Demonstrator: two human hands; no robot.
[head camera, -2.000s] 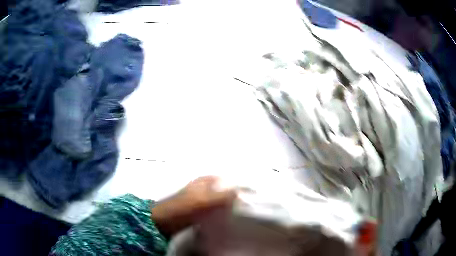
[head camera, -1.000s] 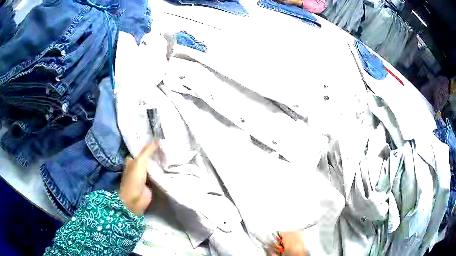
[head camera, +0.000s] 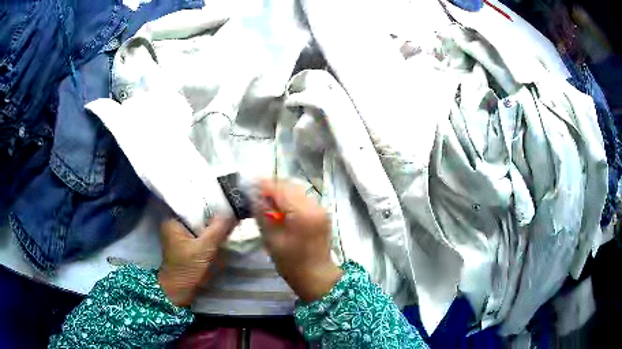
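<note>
An off-white garment (head camera: 157, 136) lies spread in front of me, its collar end toward me and its front opened to the sides. A black label (head camera: 234, 195) shows at the collar between my hands. My left hand (head camera: 189, 251) pinches the collar edge, left of the label. My right hand (head camera: 297, 228) is just right of the label, slightly blurred. It holds thread snips (head camera: 272, 206), of which small orange-red handles show; the blades are not clear.
Blue denim garments (head camera: 82, 129) are piled at the left. More off-white garments (head camera: 477, 198) with metal buttons are heaped at the right. A red strip (head camera: 498, 9) lies at the far table edge. More blue denim shows at the far right edge.
The off-white garment has been turned and opened, and its black label now shows. My left hand has moved slightly right and lower. My right hand has come up to the label with the snips.
</note>
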